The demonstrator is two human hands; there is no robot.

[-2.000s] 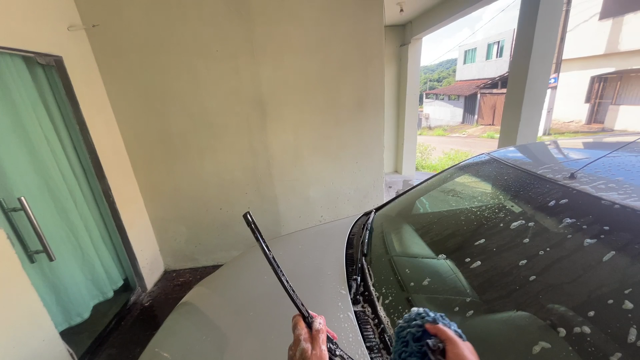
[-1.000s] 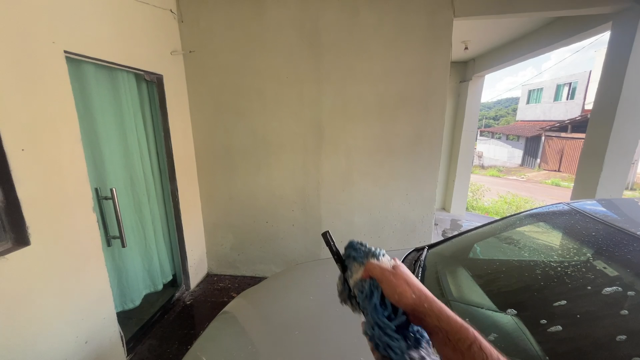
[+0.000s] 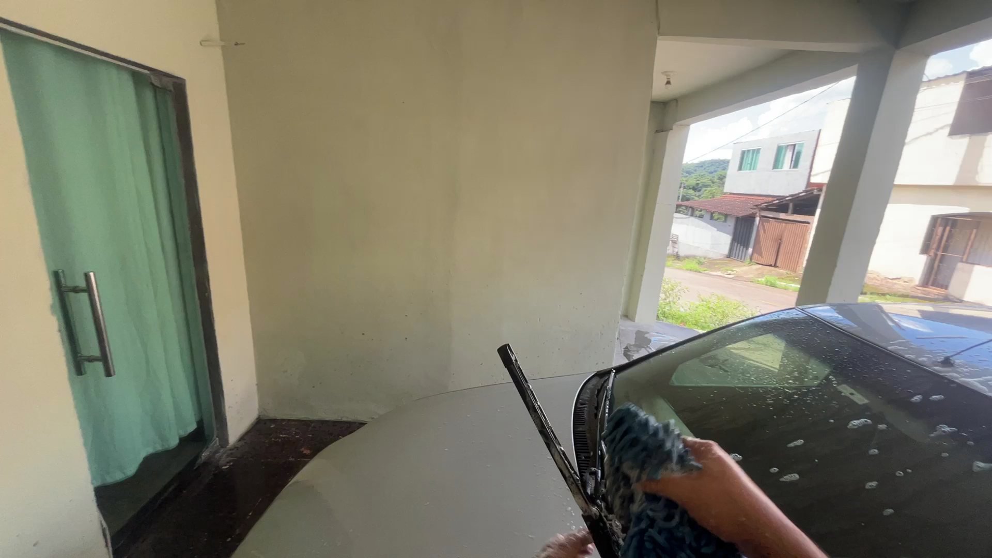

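A blue microfiber chenille wash mitt or cloth [image 3: 647, 453] is gripped in my right hand [image 3: 701, 480], just right of the raised wiper and over the windshield's lower edge. The black windshield wiper [image 3: 546, 430] stands lifted off the glass, slanting up to the left over the hood. At the bottom edge, partly out of view, my left hand [image 3: 567, 545] is beside the wiper's lower part; whether its fingers close on it cannot be seen. Patches of soap foam and drops dot the car's windshield [image 3: 821, 434].
The light-coloured car hood [image 3: 434, 465] spreads across the lower middle, with the black cowl grille [image 3: 590, 411] at its edge. Behind stands a beige wall [image 3: 442, 209]. A glass door with a green curtain [image 3: 116, 232] is at left, a pillar [image 3: 852, 186] at right.
My right hand with the blue mitt was around the wiper's upper part a second ago; now it is lower and to the right of it, and the wiper's upper length shows bare.
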